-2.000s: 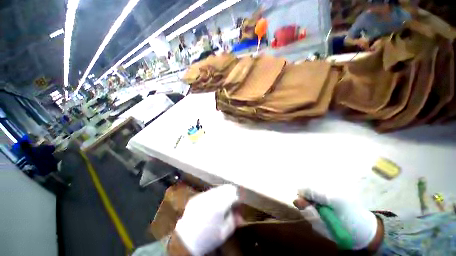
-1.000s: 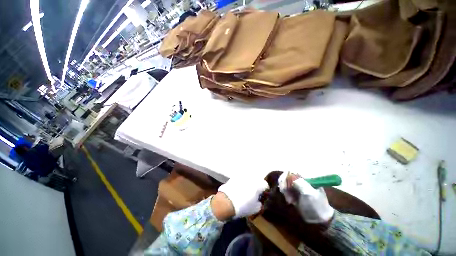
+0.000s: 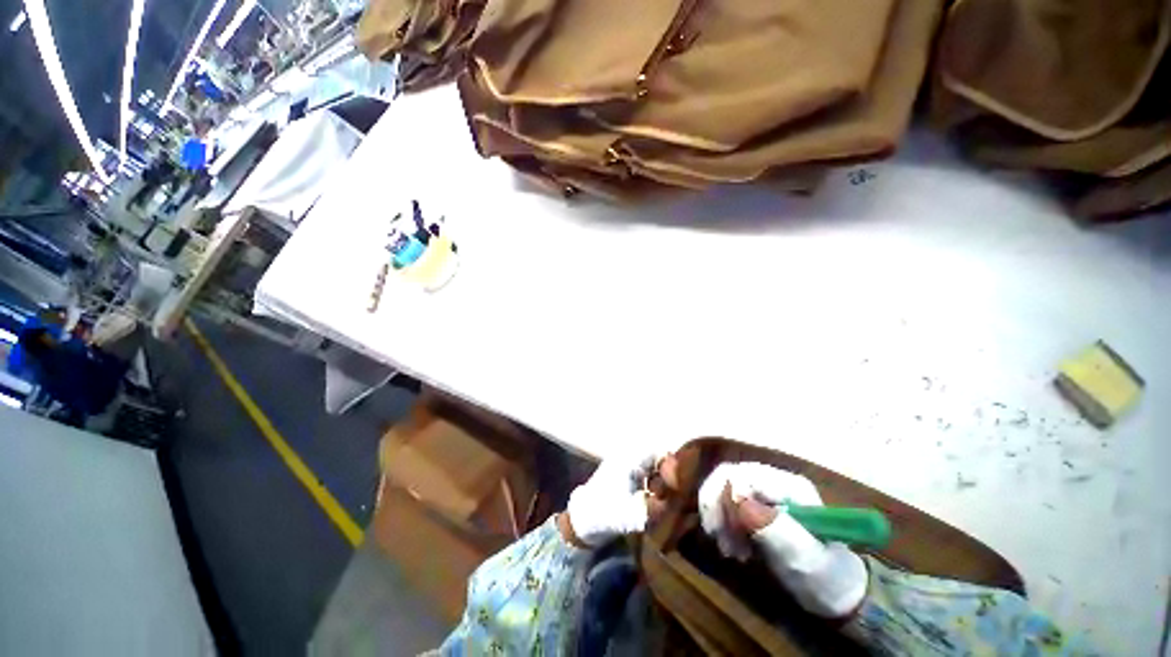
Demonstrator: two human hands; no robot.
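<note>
A brown bag [image 3: 899,513] lies at the table's near edge and in the lap, with its dark mouth open towards me. My left hand [image 3: 619,498], in a white glove with bare fingertips, holds the bag's edge at its left corner. My right hand [image 3: 768,520], also gloved, is at the bag mouth just right of the left hand. It grips a tool with a green handle [image 3: 841,524] that points right. The tool's tip is hidden by the fingers.
Piles of brown bags [image 3: 719,77] stand along the table's far side. A yellow block [image 3: 1099,383] lies at the right, with dark scraps near it. A cream tub of tools [image 3: 426,262] stands at the left. Brown pieces [image 3: 450,481] are below the table at the left. A person [image 3: 71,372] is far left.
The view has tilted down and closer to the table. Since two seconds ago the hands have come together at the bag's corner. The bag's rim now shows more clearly above the table edge.
</note>
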